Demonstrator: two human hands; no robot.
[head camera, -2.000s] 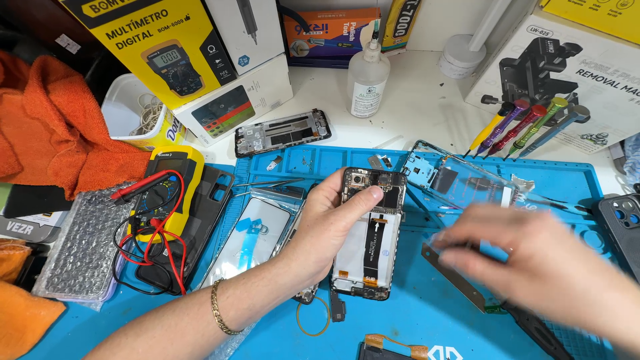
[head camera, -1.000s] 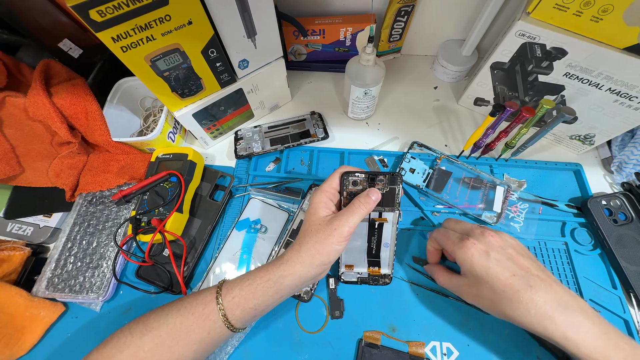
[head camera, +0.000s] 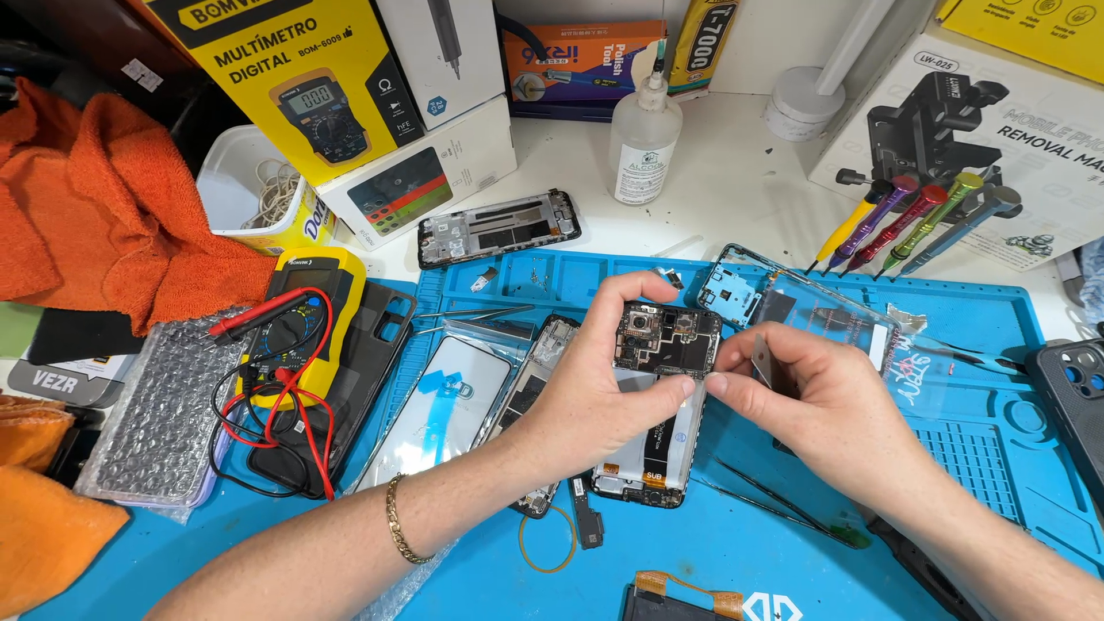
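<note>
An opened smartphone (head camera: 668, 345) shows its circuit board, camera module and battery. My left hand (head camera: 595, 388) grips it, index finger curled over the top edge and thumb across the middle. My right hand (head camera: 802, 397) is at the phone's right edge, its fingers closed on a thin metal blade (head camera: 770, 366); the thumb touches the phone's side. Left of the phone lies a second phone frame (head camera: 539, 379), partly behind my left hand. A small black phone part (head camera: 588, 516) and a yellow rubber band (head camera: 548, 540) lie below. Tweezers (head camera: 776, 500) rest below my right hand.
A blue silicone repair mat (head camera: 483, 578) covers the bench. A yellow multimeter (head camera: 302, 336) with leads lies left. Behind stand an alcohol bottle (head camera: 645, 142), boxes and several screwdrivers (head camera: 893, 226). A clear phone cover (head camera: 828, 319) lies behind my right hand; a battery (head camera: 677, 599) is at the near edge.
My right hand has come in from the right to the phone's edge, with the thin blade now visible in it. My left hand keeps hold of the phone, its index finger now over the top.
</note>
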